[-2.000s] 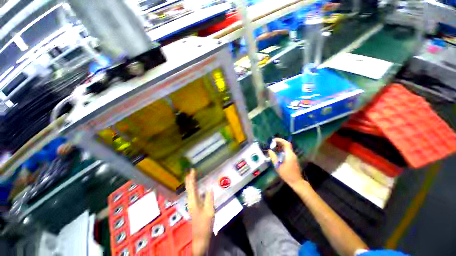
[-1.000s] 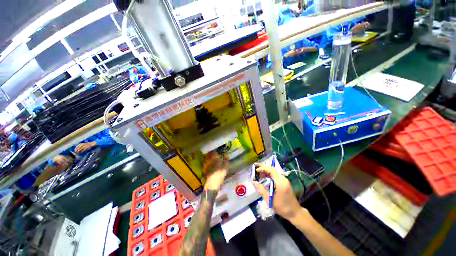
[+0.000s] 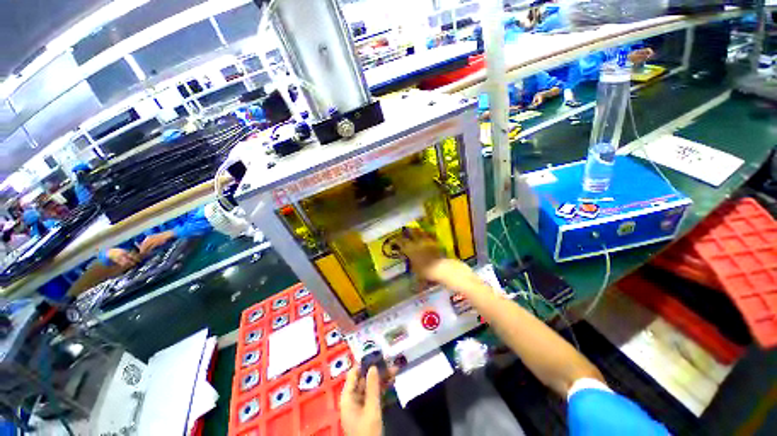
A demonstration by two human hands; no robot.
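Observation:
The pneumatic press (image 3: pixel 294 298) stands in front of me with its yellow-tinted window. My right hand (image 3: pixel 419 255) reaches inside, fingertips at a small square housing (image 3: pixel 392 248) with a round dark centre on the pale fixture (image 3: pixel 379 228). The fingers partly cover it, and I cannot tell whether they grip it. My left hand (image 3: pixel 366 398) is at the left end of the white front panel (image 3: pixel 413 334), holding a small dark housing (image 3: pixel 372 364) between thumb and fingers. The blue pen-like tool cannot be made out.
A red-orange tray (image 3: pixel 290 417) with several parts and a white sheet (image 3: pixel 292 347) lies left of the press. A blue box (image 3: pixel 613 223) bearing a clear bottle (image 3: pixel 607 128) stands right. Red trays (image 3: pixel 741 264) are at far right. A crumpled white wad (image 3: pixel 470 353) sits at the panel edge.
My left hand has come out of the press to the panel's left end and now holds a dark housing. My right hand has moved from the panel's right side into the press.

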